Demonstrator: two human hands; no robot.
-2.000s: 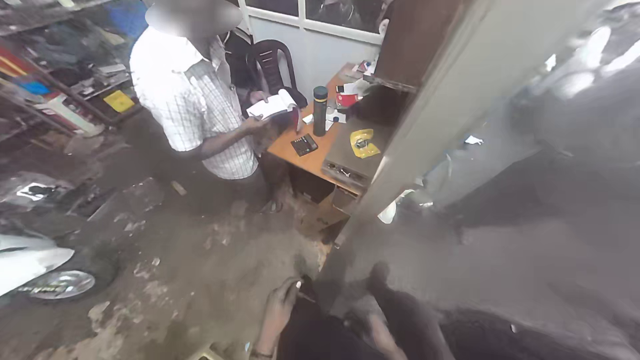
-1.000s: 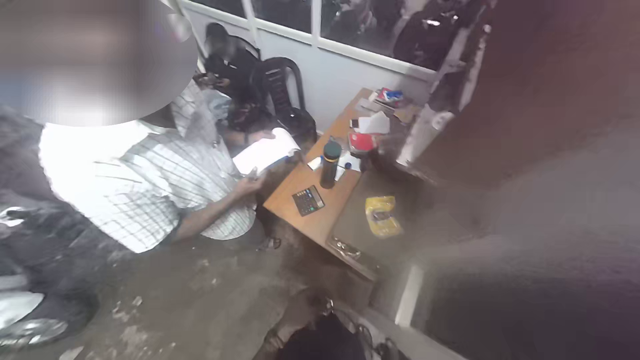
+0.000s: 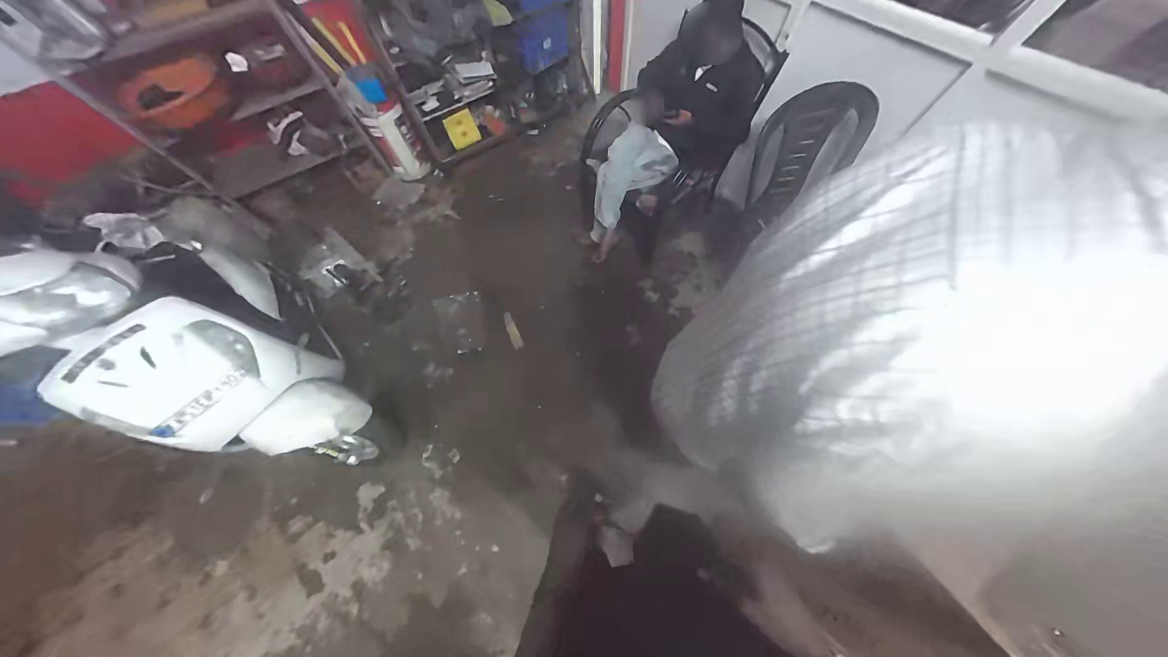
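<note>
At the bottom centre, my left hand (image 3: 589, 511) shows as a dark blur beside the front of my dark clothing (image 3: 675, 584). A small pale thing (image 3: 617, 545) lies close to its fingers; whether the hand holds it cannot be made out. To the right of my clothing, a blurred brownish shape may be part of my right arm, but no fingers can be told apart there. A person in a light checked shirt (image 3: 912, 365) fills the right side, very near me, and hides what is behind.
A white scooter (image 3: 210, 374) stands on the left. Loaded shelves (image 3: 274, 100) line the back. Two people sit on chairs at the wall, one in dark clothes (image 3: 721, 91), one smaller in pale clothes (image 3: 630, 169), beside a vacant plastic chair (image 3: 821, 137). A flat piece (image 3: 513, 330) lies on the stained floor.
The view has swung left, bringing in the scooter and shelves; the desk with the bottle and calculator is out of sight. The person in the checked shirt now appears at the right.
</note>
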